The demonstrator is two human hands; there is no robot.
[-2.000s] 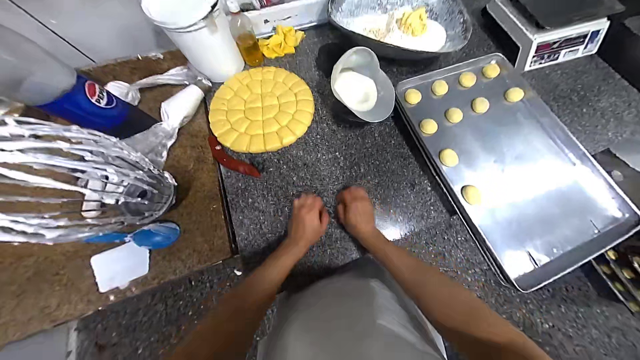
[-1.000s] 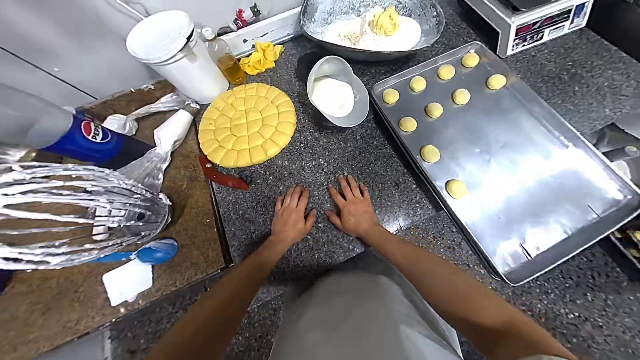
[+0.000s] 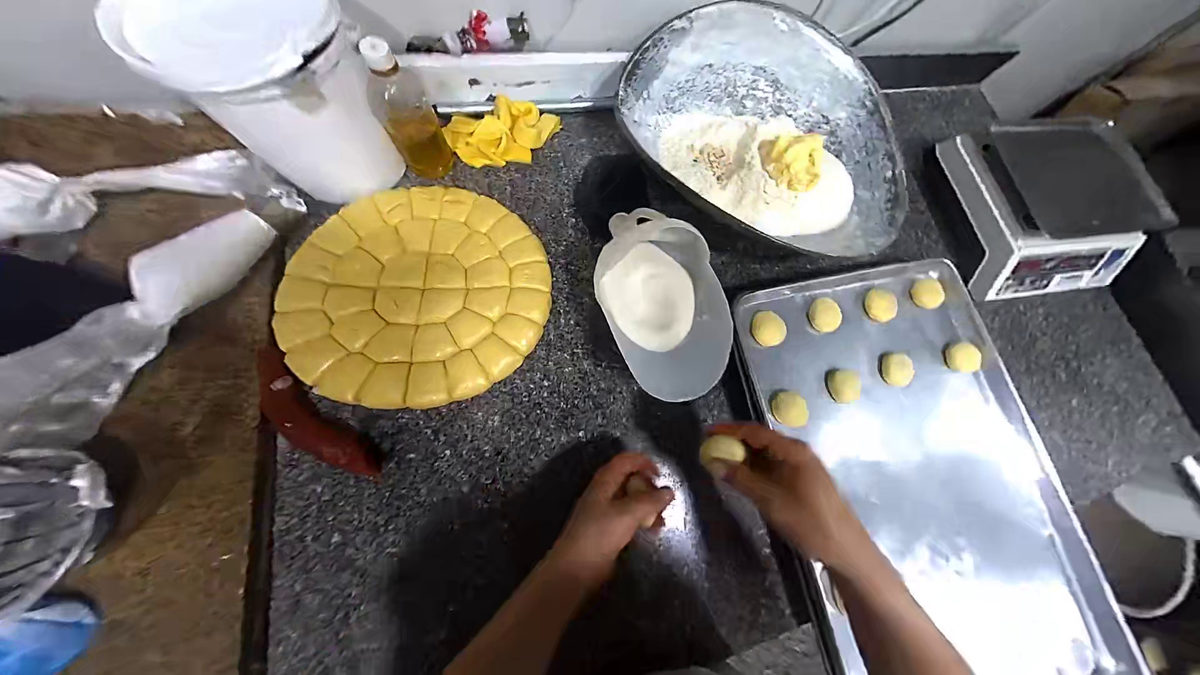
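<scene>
My right hand (image 3: 783, 478) pinches a yellow dough ball (image 3: 723, 450) between thumb and fingers, beside the left rim of a metal baking tray (image 3: 937, 441). Just left of it, over the dark granite counter (image 3: 525, 506), my left hand (image 3: 614, 511) is curled; whether anything lies inside its fingers is hidden. Two rows of dough balls (image 3: 844, 385) sit on the tray's upper part. A flat round of yellow dough (image 3: 412, 298), divided into pieces, lies at the upper left. Above my hands is a clear plastic scoop (image 3: 664, 309) holding white powder.
A metal bowl (image 3: 750, 61) holds flour and a yellow lump. At the right back stands a scale (image 3: 1059, 202). A white bucket (image 3: 309, 122), an oil bottle (image 3: 412, 112) and a yellow cloth (image 3: 502, 133) line the wall. A red-handled tool (image 3: 314, 427) lies beside the dough round.
My hands were flat and apart on the counter; now they are raised and curled, the right one holding a dough ball by the tray. The view has shifted.
</scene>
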